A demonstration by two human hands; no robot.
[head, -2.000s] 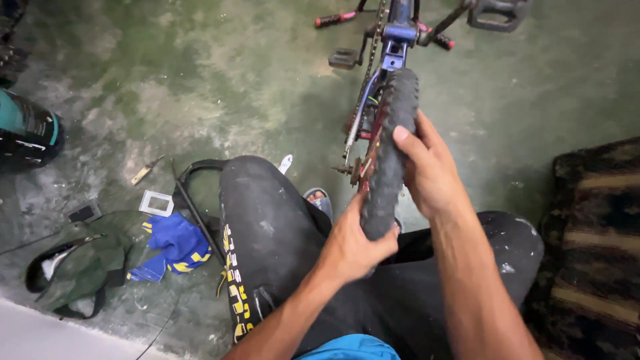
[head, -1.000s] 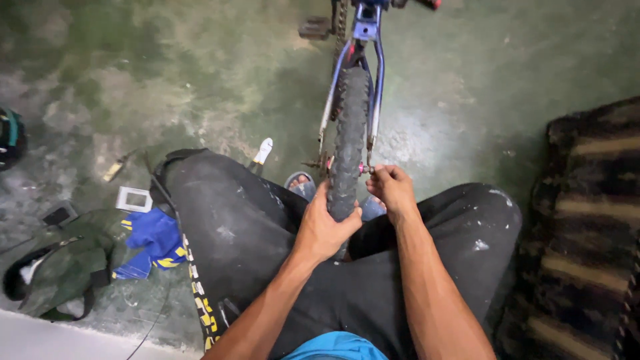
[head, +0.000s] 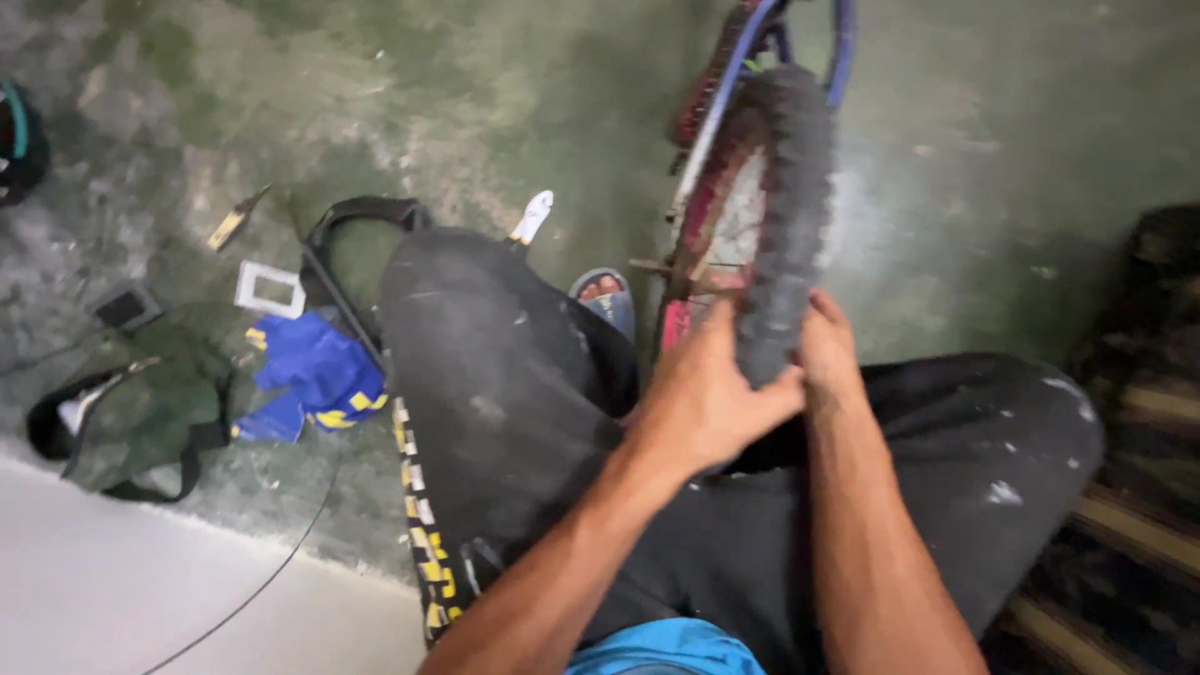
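A small bicycle wheel with a knobby black tire (head: pixel 797 206) and a reddish rim stands tilted between my knees, its upper part between the blue frame tubes (head: pixel 745 56). My left hand (head: pixel 717 394) grips the lower part of the tire, thumb toward the right and fingers on the rim side. Against the tire's right side rests my right hand (head: pixel 827 342); its fingers are partly hidden, and whether it grips the tire is unclear. The axle end (head: pixel 647 266) sticks out left of the wheel. Motion blurs the wheel and hands.
Pliers (head: pixel 532 217) lie on the floor beyond my left knee. Farther left are a pointed tool (head: pixel 238 221), a white square frame (head: pixel 270 290), a blue and yellow cloth (head: pixel 319 366) and a dark green bag (head: pixel 159 412). A dark striped piece (head: pixel 1153 450) stands at right.
My right hand has left the axle area on the wheel's right side and is now against the tire. The wheel has tilted and sits out of line with the frame tubes.
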